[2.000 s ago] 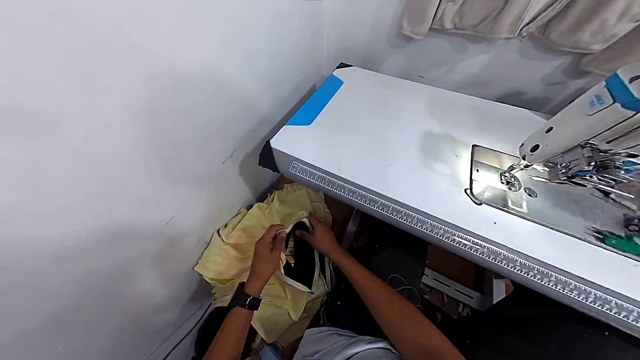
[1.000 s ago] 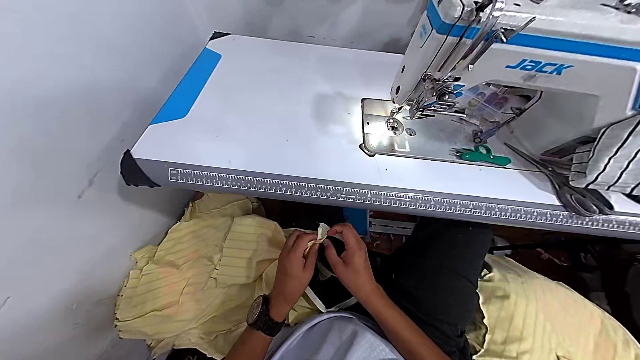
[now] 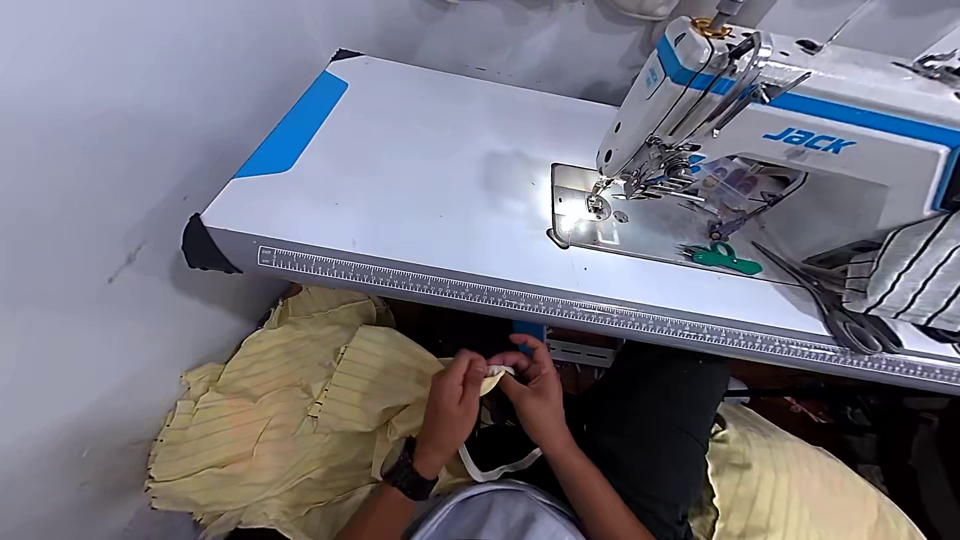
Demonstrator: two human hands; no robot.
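Note:
My left hand [image 3: 452, 409], with a dark watch on its wrist, pinches an edge of yellow striped fabric [image 3: 382, 382] over my lap, below the table's front edge. Opposite it, my right hand [image 3: 536, 390] grips the same edge, where a small white strip [image 3: 500, 370] shows between the fingers. The rest of the fabric hangs in folds to the left. A white band [image 3: 495, 474] loops down below my hands. What lies inside the pinched fold is hidden.
A sewing machine [image 3: 810, 112] stands at the right of the white table [image 3: 450, 165]. Green thread snips [image 3: 724, 258], black-handled scissors [image 3: 840, 315] and striped white fabric [image 3: 911, 270] lie by it. More yellow fabric [image 3: 795, 480] is at lower right. A ruler strip [image 3: 480, 296] runs along the front edge.
My hands have moved from inside the dark opening of the yellow fabric to its edge, now held between both hands' fingers. The view has swung toward the machine since the earliest frame.

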